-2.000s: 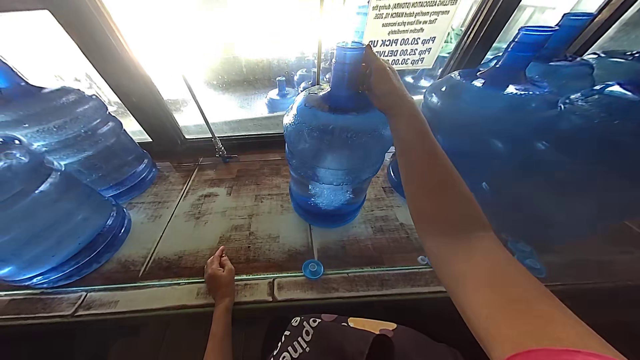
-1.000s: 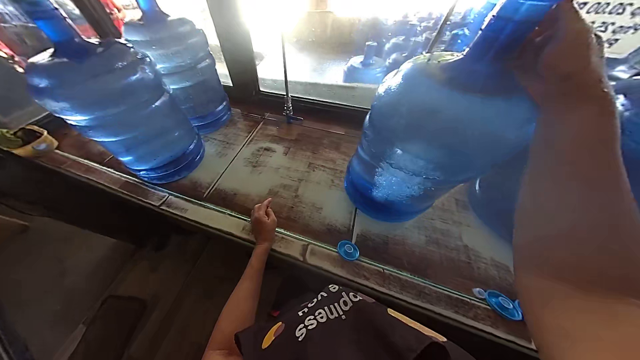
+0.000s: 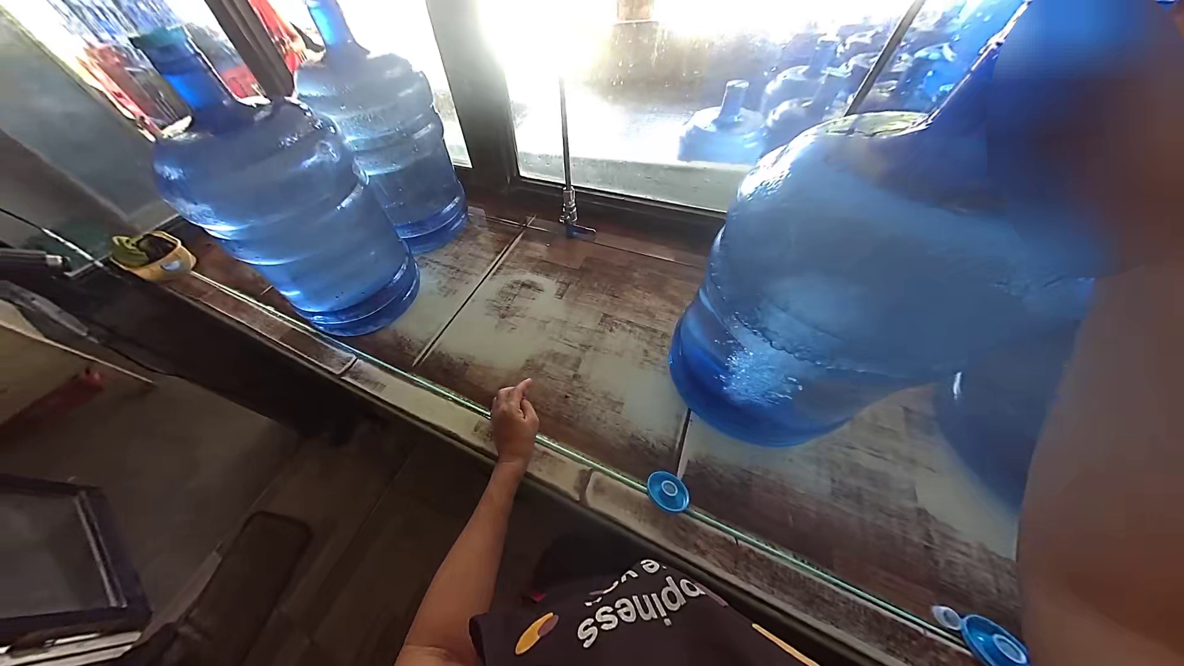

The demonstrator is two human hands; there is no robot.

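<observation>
A large blue water jug with bubbles near its base stands on the tiled counter at the right. My right hand, large and blurred, is at its neck at the top right; its fingers cannot be made out clearly. My left hand rests loosely curled on the counter's front edge, with nothing seen in it. Between the left hand and the jug's base lies a round blue cap on the edge. Another blue cap and a small pale cap lie at the lower right.
Two blue water jugs stand at the left by the window. A yellow bowl sits at the counter's far left end. A thin metal rod rises by the window frame. More jugs stand outside.
The view has swung far to the left. Two seconds ago my right hand was plainly around the jug's neck. The left hand stays at the counter's edge.
</observation>
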